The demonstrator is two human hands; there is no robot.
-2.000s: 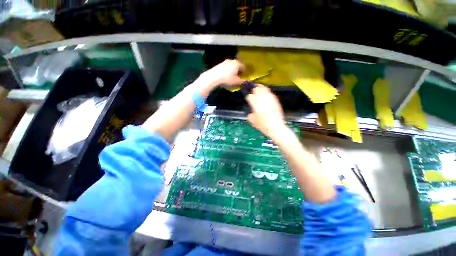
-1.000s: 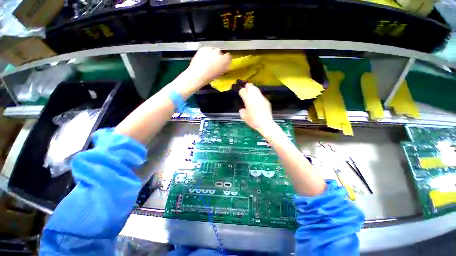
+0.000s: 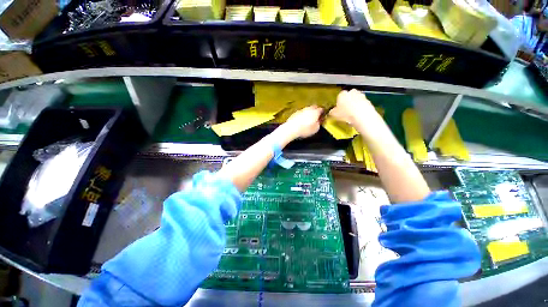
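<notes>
Yellow insulating sheets (image 3: 252,120) lie in and hang over the front of the black bin (image 3: 240,141) below the shelf. My left hand (image 3: 305,122) and my right hand (image 3: 353,109) are close together at the bin's front, among the sheets. The fingertips of both hands are small and partly hidden, so their hold cannot be told. A large green printed circuit board (image 3: 282,234) lies flat below my hands, partly covered by my left sleeve. A light blue wrist strap (image 3: 279,157) is on my left wrist.
A black tray (image 3: 66,240) with plastic bags (image 3: 57,180) stands left. Another green board (image 3: 499,222) with yellow sheets lies right. A dark flat object (image 3: 347,240) lies beside the main board. Shelf bins (image 3: 264,51) stand above; yellow sheets (image 3: 413,135) hang from the lower shelf.
My left hand has moved right and down from the bin's left side; my right hand has moved right and up. Some yellow sheets now stick out to the left. The view has shifted.
</notes>
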